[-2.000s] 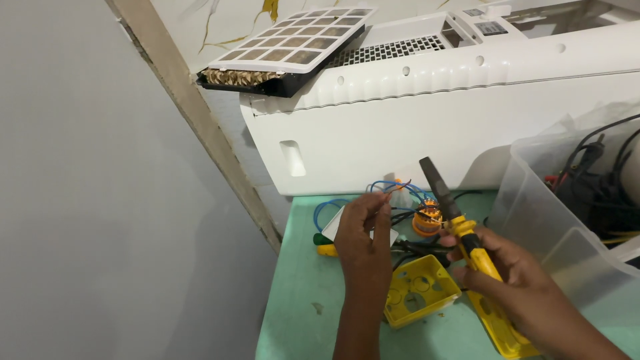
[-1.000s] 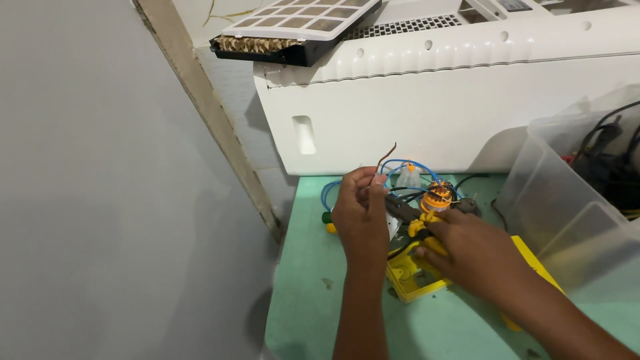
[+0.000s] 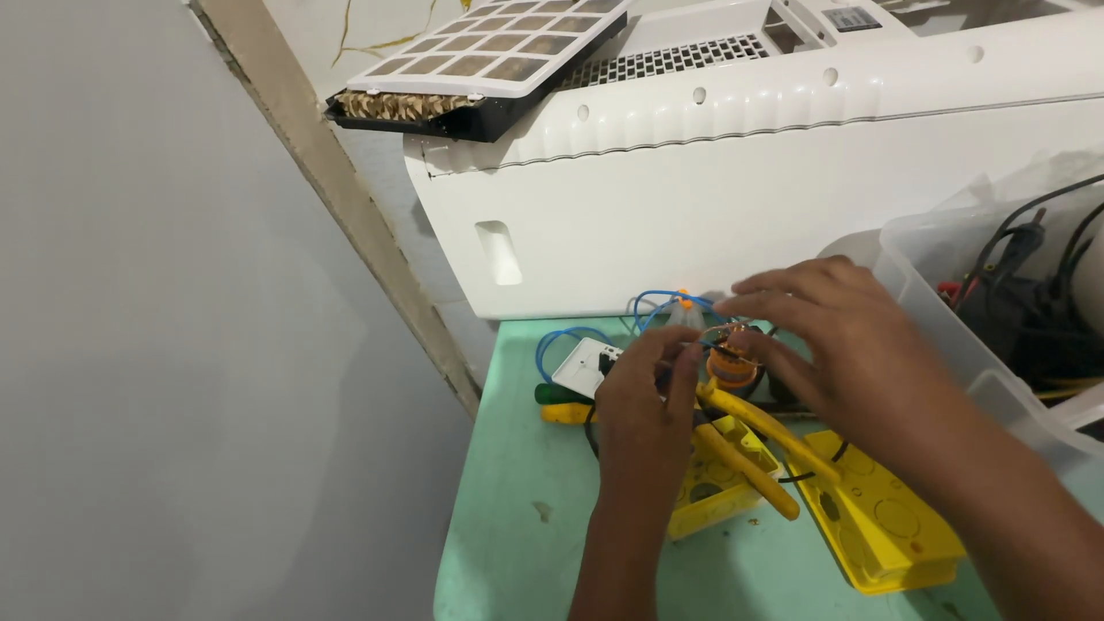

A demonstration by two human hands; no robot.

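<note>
My left hand (image 3: 647, 405) pinches thin wires (image 3: 718, 331) whose bare copper ends point right. At those ends is my right hand (image 3: 802, 336), thumb and fingers parted; whether it touches the copper cannot be told. Below the hands, pliers with yellow handles (image 3: 746, 461) lie over a yellow electrical box (image 3: 720, 509); their jaws are hidden. An orange round container (image 3: 733, 366) stands behind the wires. Left of my left hand are a white switch or socket plate (image 3: 585, 366), blue wire (image 3: 542, 349) and green and yellow tool handles (image 3: 565, 414).
A longer yellow box (image 3: 893, 517) lies at the right on the green table (image 3: 509, 517). A clear plastic bin (image 3: 940, 336) holds black cables. Behind stands a white appliance (image 3: 690, 224), with a filter frame (image 3: 492, 52) on top. A grey wall (image 3: 216, 345) is at left.
My right hand has let go of the yellow-handled pliers, which now lie on the box, and has moved up beside the copper wire ends. My left hand keeps hold of wire.
</note>
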